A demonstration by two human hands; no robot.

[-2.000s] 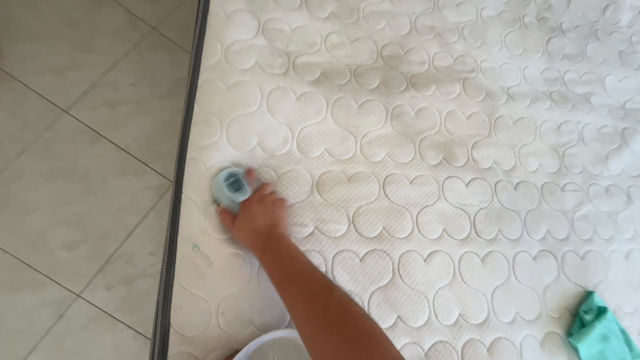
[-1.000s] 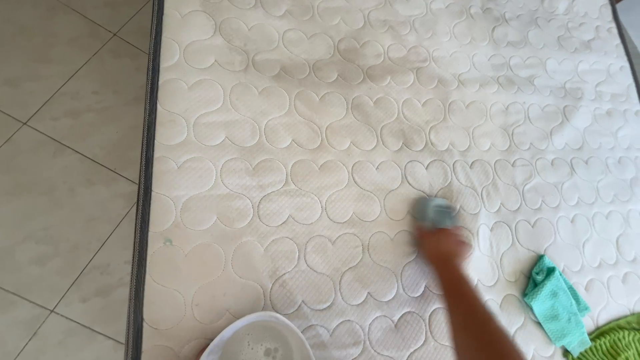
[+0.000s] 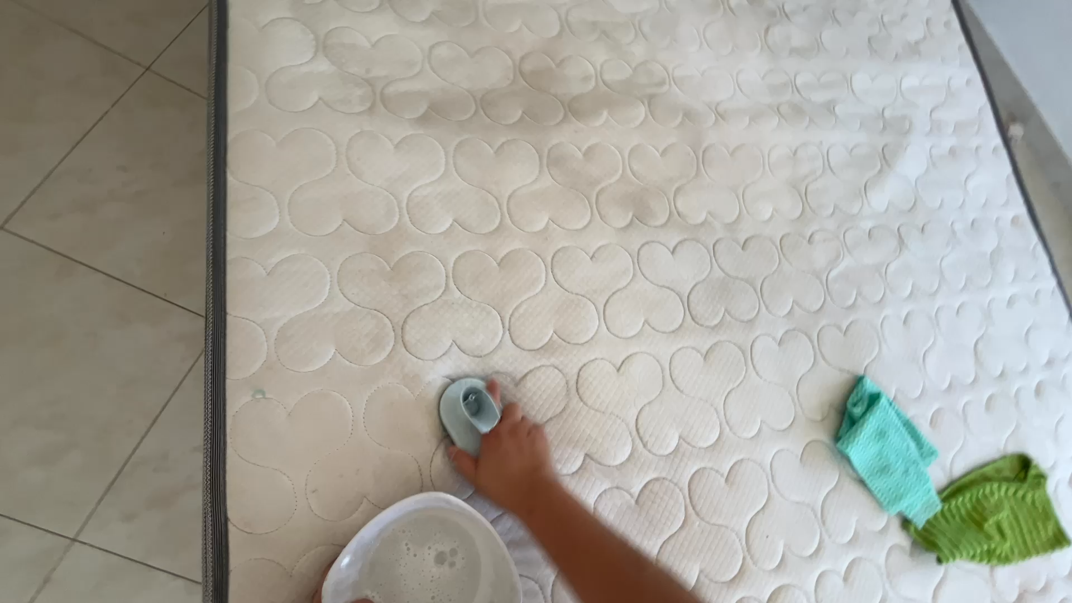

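My right hand [image 3: 511, 456] grips a pale blue-grey scrubbing brush [image 3: 461, 412] with a round hollow on top and presses it against the quilted white mattress [image 3: 553, 322]; the bristles are hidden beneath it. Just below the brush, a white bowl [image 3: 335, 578] of foamy liquid stands at the bottom edge. Only bits of my left hand [image 3: 362, 600] show at the bowl's lower left side, where it holds the bowl. Brownish stains run across the upper part of the mattress.
A teal cloth [image 3: 889, 452] and a green ribbed cloth [image 3: 992, 512] lie on the mattress at the lower right, touching each other. Dark edging [image 3: 217, 335] borders the mattress on the left. Beyond it is a tiled floor [image 3: 92, 352]. A pale surface rises at the upper right.
My right hand has moved the brush back leftward and down across the mattress, close to the bowl. More of the bowl and the green cloth now shows as the view has shifted.
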